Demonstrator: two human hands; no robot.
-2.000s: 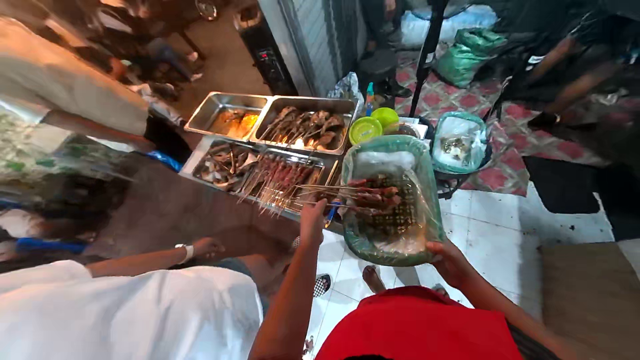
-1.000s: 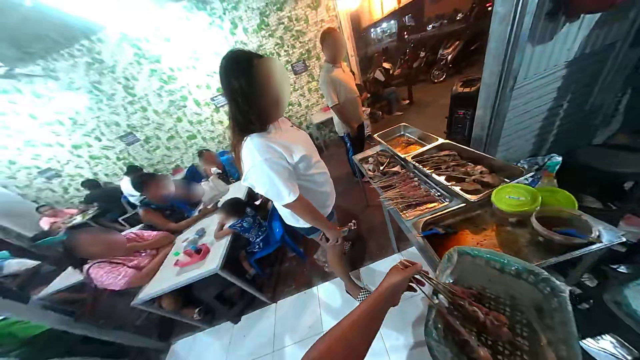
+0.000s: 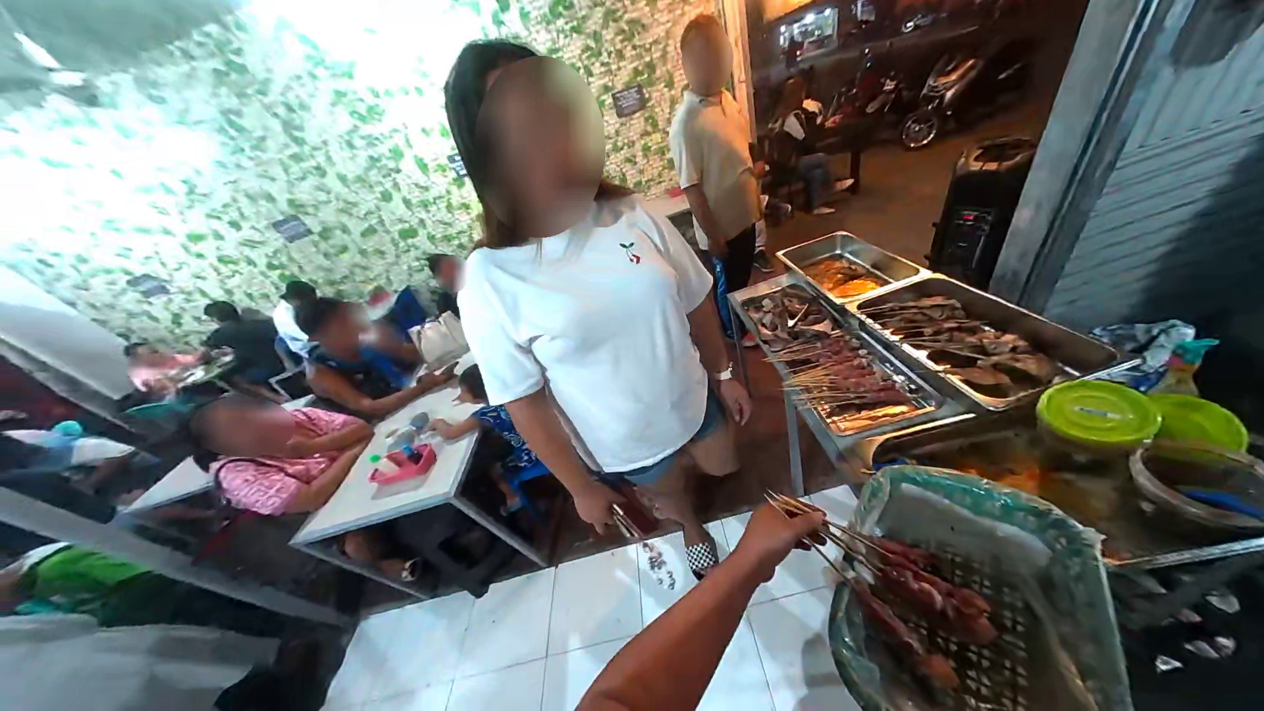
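My left hand (image 3: 780,533) is closed around the bare stick ends of several skewers of raw-looking red meat (image 3: 923,592). The meat ends lie over a basket (image 3: 1071,553) lined with greenish clear plastic, at the lower right. My right hand is out of view. Beyond my left hand, metal trays hold food: more meat skewers (image 3: 849,375) in the near tray, dark skewered pieces (image 3: 948,326) in the one behind, and something orange in sauce (image 3: 839,276) in the far one.
A person in a white shirt (image 3: 612,336) stands before me, holding skewers (image 3: 647,553) low. Green-lidded tubs (image 3: 1098,410) stand right of the trays. People sit at a white table (image 3: 434,464) on the left; another person (image 3: 716,148) stands behind.
The view has swung up and left. My right hand, on the basket's rim two seconds ago, has left the view. My left hand still holds skewers over the basket.
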